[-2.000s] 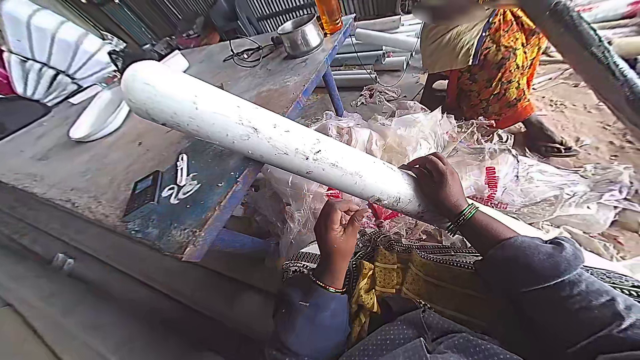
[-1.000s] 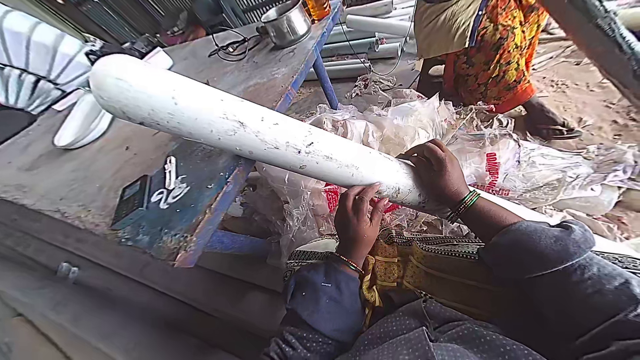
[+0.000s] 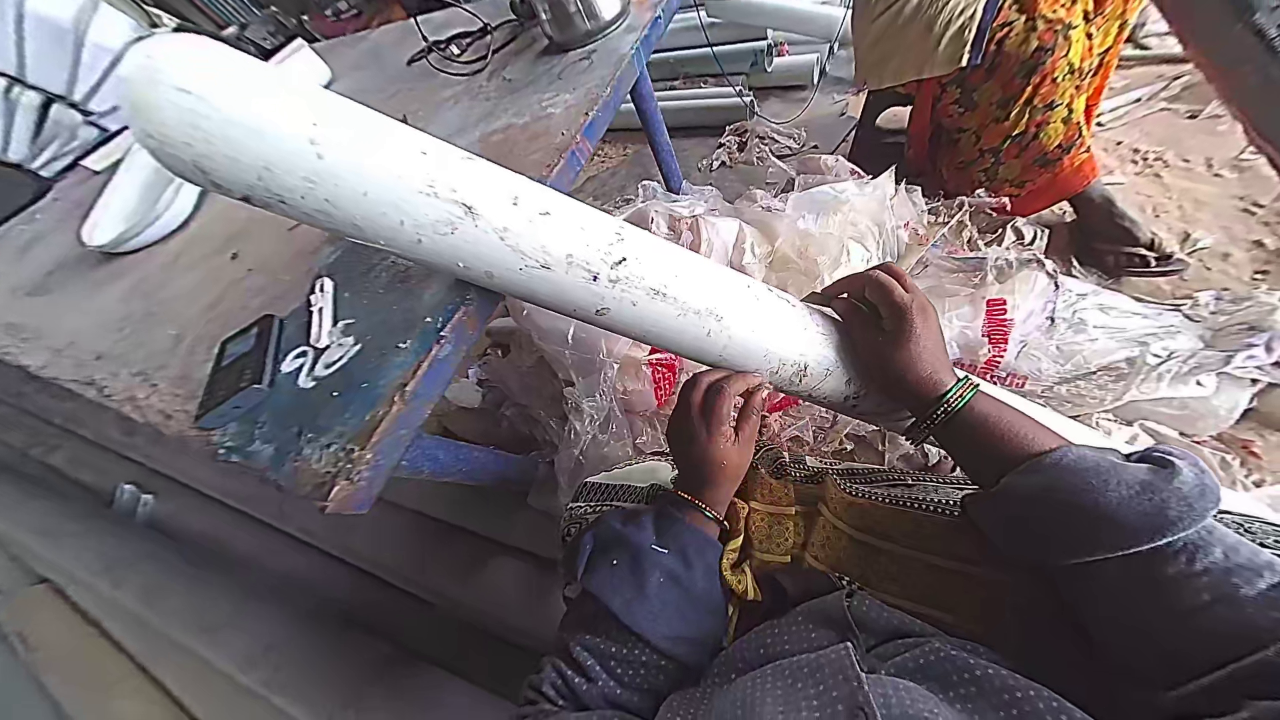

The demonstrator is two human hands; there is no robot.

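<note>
A long white pipe [image 3: 500, 225] with a rounded end and dark scuffs lies slanting across the view, from the upper left down to the lower right. My right hand [image 3: 890, 340], with green bangles at the wrist, rests over the pipe with its fingers curled on the far edge. My left hand [image 3: 715, 430] is at the near edge of the pipe, its thumb and fingertips drawn together close to the surface. Whether those fingertips pinch something small cannot be seen. Below both hands a patterned yellow and black cloth [image 3: 850, 530] covers my lap.
A worn table [image 3: 400, 420] with a blue edge holds a small device with a screen [image 3: 240, 370], white twisted pieces [image 3: 322, 355], a white dish [image 3: 140, 205], a cable [image 3: 465, 45] and a metal pot [image 3: 575, 20]. Crumpled plastic [image 3: 850, 230] covers the ground. A person [image 3: 1020, 110] stands beyond, near more pipes [image 3: 710, 60].
My left hand has moved from slightly below the pipe up against its near edge. My right hand stays on the pipe.
</note>
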